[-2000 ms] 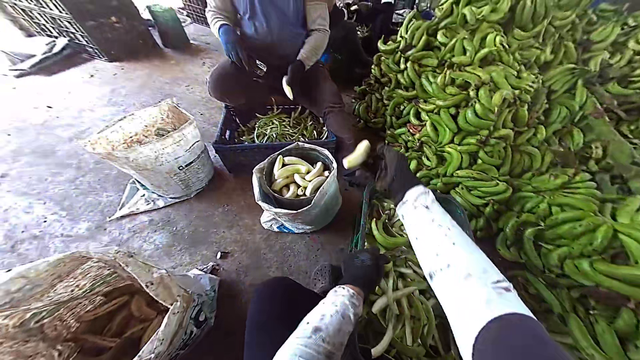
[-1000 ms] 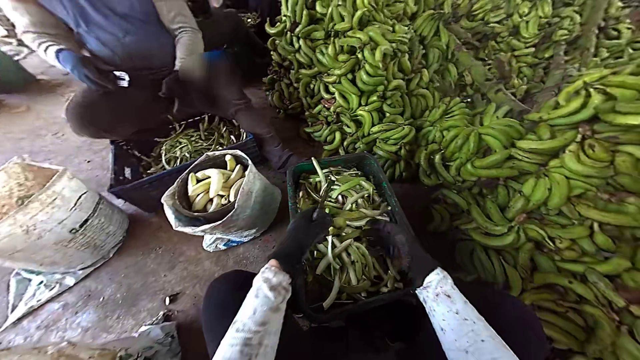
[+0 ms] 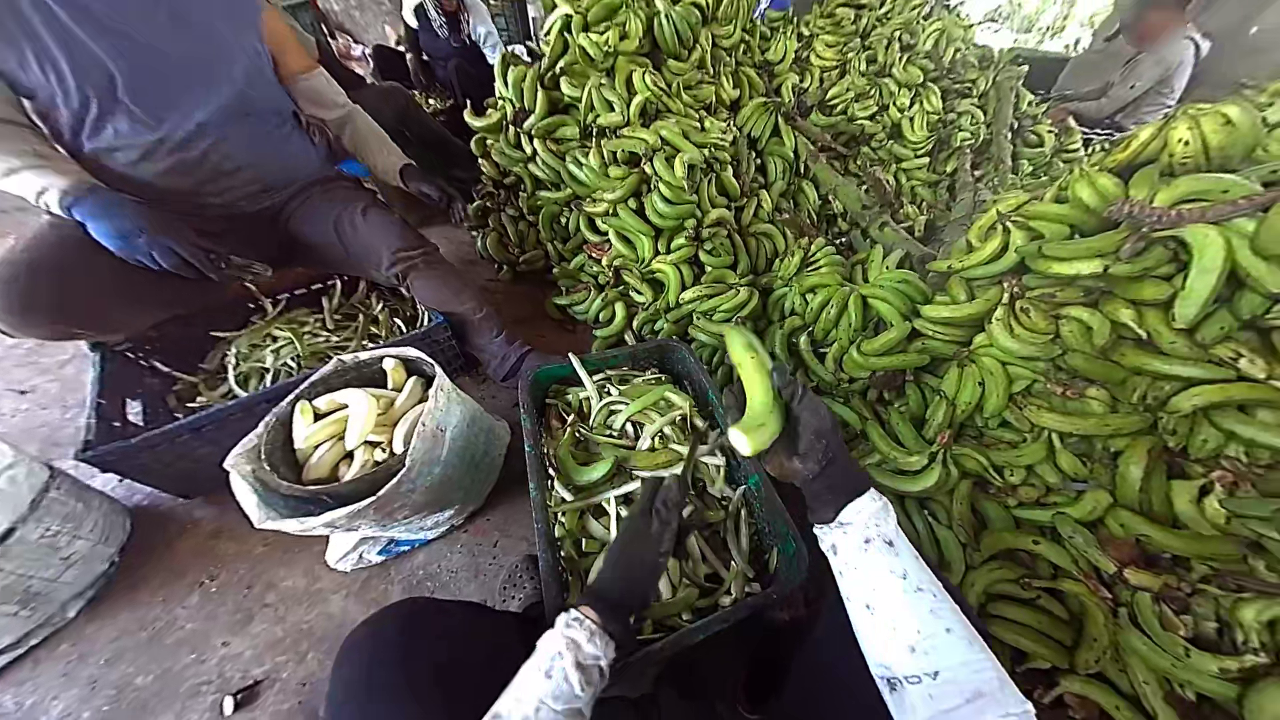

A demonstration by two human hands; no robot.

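My right hand, in a dark glove, holds a green plantain upright above the right rim of a green plastic crate. The plantain's lower end is pale and cut. My left hand, also dark-gloved, is over the crate, closed around a thin dark tool, perhaps a knife; its shape is unclear. Long green and pale peel strips fill the crate. To its left, peeled plantains lie in a round container wrapped in a white sack.
A large heap of green plantains rises ahead and to the right. At left a person with a blue glove sits behind a dark crate of peels. A whitish sack stands at lower left. Other people are farther back.
Two seconds ago a peeled plantain was beside my right hand, near the sack-wrapped container. One second ago both hands were low over the crate; now my right hand is raised with a green plantain.
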